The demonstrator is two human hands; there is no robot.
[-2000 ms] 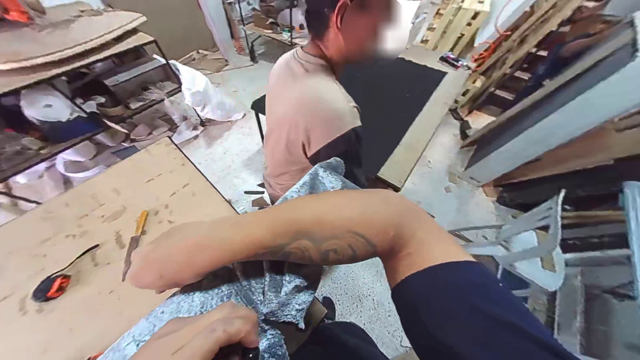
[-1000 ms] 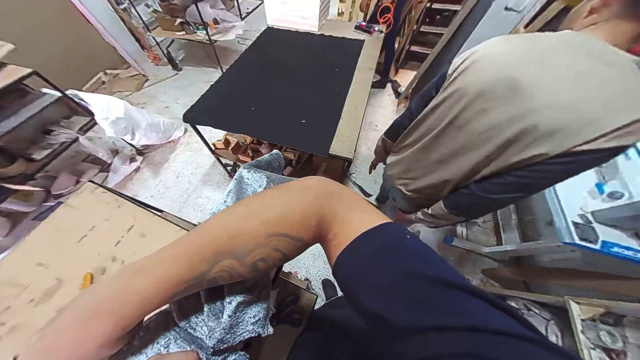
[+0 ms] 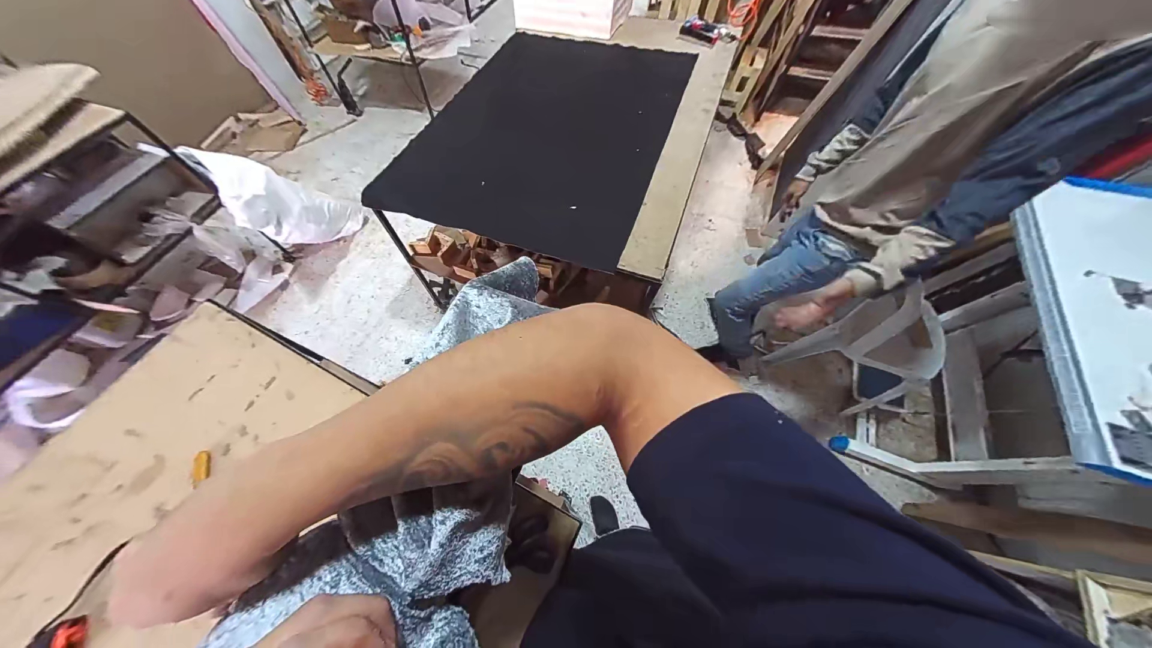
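Observation:
My right arm, tattooed and in a navy sleeve, crosses the view to the lower left. My right hand [image 3: 171,576] is bent down at the wrist over the tan board tabletop [image 3: 216,387], its fingers hidden. Crumpled grey mottled fabric [image 3: 432,549] lies below the forearm. On its lower part rests my left hand [image 3: 337,623], knuckles up and fingers curled, cut off by the bottom edge; its grip is unclear. A yellow handle [image 3: 201,468] shows beside the right forearm. At the bottom left corner is a red and black tool [image 3: 69,633], partly out of view.
A black-covered table [image 3: 540,135] stands ahead, with wood offcuts [image 3: 459,252] beneath. A person [image 3: 900,171] stands at the right beside a white plastic chair [image 3: 891,351]. Shelves with scraps and a white sheet [image 3: 274,198] are at the left.
The other person was in the middle of the view beside the black-covered table and is now at the right. The view has swung right. My arm still reaches across the grey fabric.

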